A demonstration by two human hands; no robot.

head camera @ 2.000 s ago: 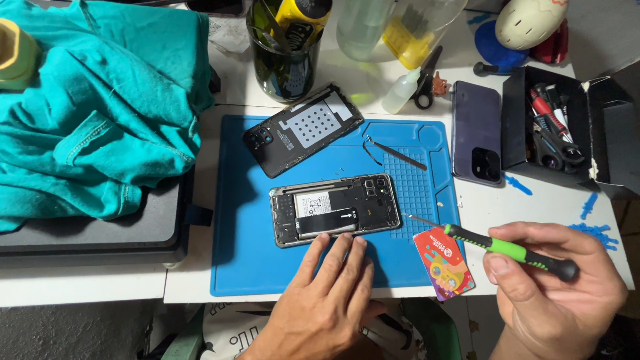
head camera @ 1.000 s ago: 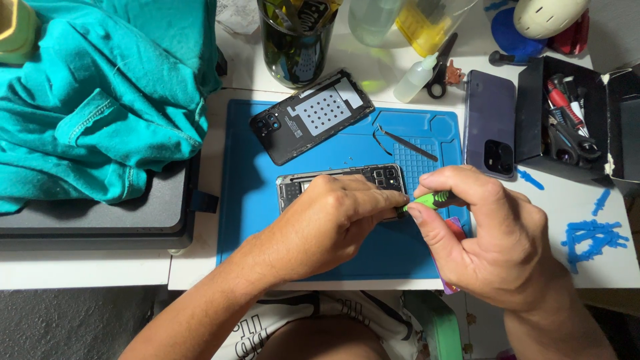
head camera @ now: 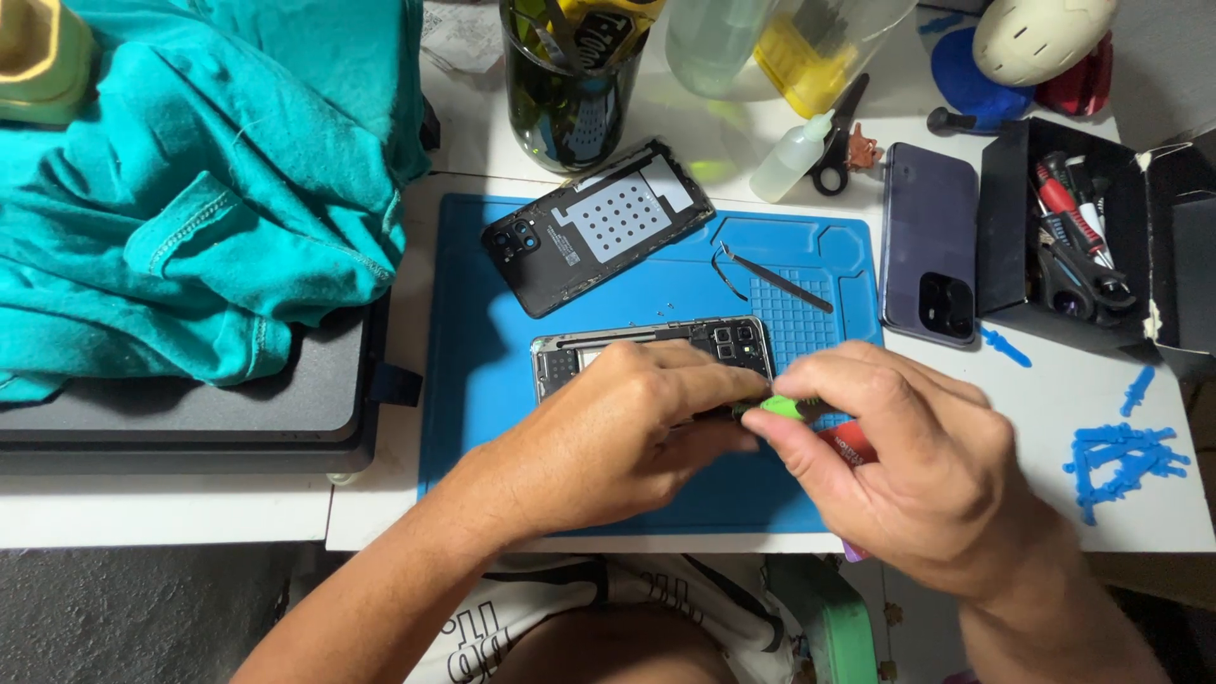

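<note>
An opened smartphone (head camera: 655,334) lies on a blue silicone repair mat (head camera: 475,380), its inner parts facing up. Over its lower middle rests my left hand (head camera: 627,437), fingers stretched toward the phone's right end. My right hand (head camera: 902,465) grips a green and black screwdriver (head camera: 783,407) there; its tip is hidden by my left fingers. Above the phone lies a detached black back cover (head camera: 608,228) with camera lenses. Black tweezers (head camera: 784,283) and a thin dark strip (head camera: 729,275) lie to its right. A red card (head camera: 850,444) shows partly beneath my right hand.
On the right are a purple phone (head camera: 929,237), a black box (head camera: 1007,228) of tools and blue plastic pieces (head camera: 1121,465). Behind the mat stand a dark glass container (head camera: 570,114), a small squeeze bottle (head camera: 793,161) and scissors (head camera: 830,166). Teal cloth (head camera: 190,190) covers a dark case at left.
My right hand has brought the screwdriver left, from beside the phone to its right end. My left hand has moved up over the phone, its fingers now beside the screwdriver.
</note>
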